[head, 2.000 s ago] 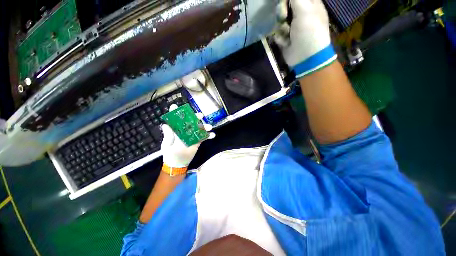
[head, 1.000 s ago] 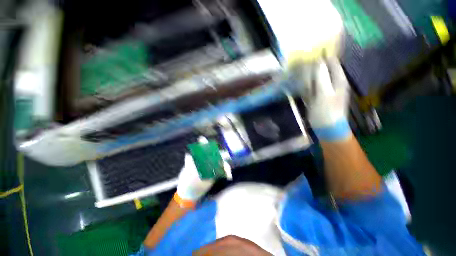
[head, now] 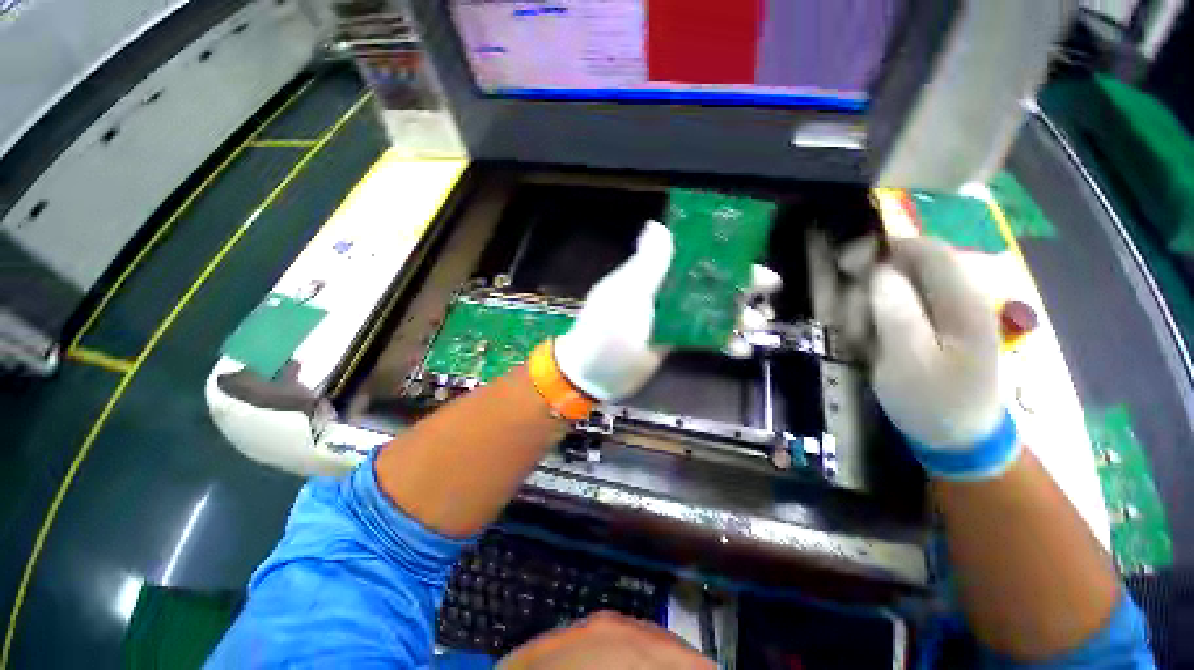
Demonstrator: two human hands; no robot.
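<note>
A green circuit board (head: 711, 268) is held up over the machine's open bay in my gloved left hand (head: 621, 318), thumb on its left edge and fingertips showing at its right edge. My gloved right hand (head: 936, 343) is over the bay's right side, apart from the board. Its fingers are blurred, and I cannot tell whether they hold anything. Another green board (head: 496, 342) lies between the silver rails (head: 687, 429) in the bay, partly behind my left hand.
The monitor (head: 681, 50) stands behind the bay. A keyboard (head: 543, 596) is below the front edge (head: 733, 518). A green piece (head: 275, 333) lies on the left ledge. A dark red knob (head: 1017, 318) and further green boards (head: 1129, 491) are at right.
The view has tilted up to the bay and monitor. My left hand has raised the board from above the keyboard to over the bay. My right hand is now over the bay's right side.
</note>
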